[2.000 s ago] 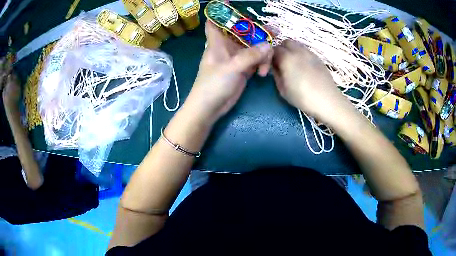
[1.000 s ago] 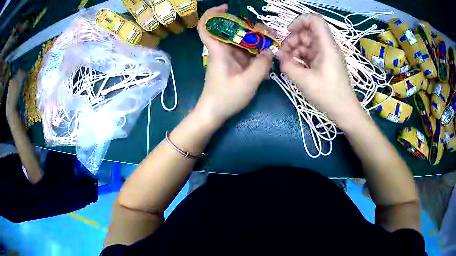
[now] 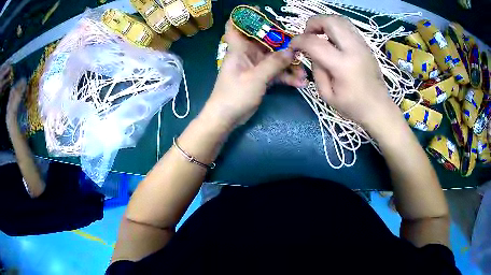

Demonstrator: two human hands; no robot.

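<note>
My left hand (image 3: pixel 242 75) holds an open device housing (image 3: pixel 252 22) at the top centre, its inside facing up. It has a yellow rim, a green circuit board at its upper left end and a blue part with red wires at its lower right end. My right hand (image 3: pixel 340 67) is at that lower right end, fingertips bent against it. What the right fingertips pinch is too small to tell. White cord loops (image 3: pixel 340 140) lie under and beside my right hand, with a larger heap behind it.
A clear plastic bag (image 3: pixel 116 115) with white cords lies at left. Yellow housings (image 3: pixel 129 28) stand in a row at the top left. A pile of yellow units (image 3: pixel 442 64) lies at right. Another person's arm (image 3: pixel 21 142) is at the far left. The dark green bench (image 3: pixel 269 156) has a curved front edge.
My right hand was open and apart from the housing a second ago; its fingers are now at the housing's end. The housing has shifted slightly right and tilted. Cord loops near the front edge have shifted.
</note>
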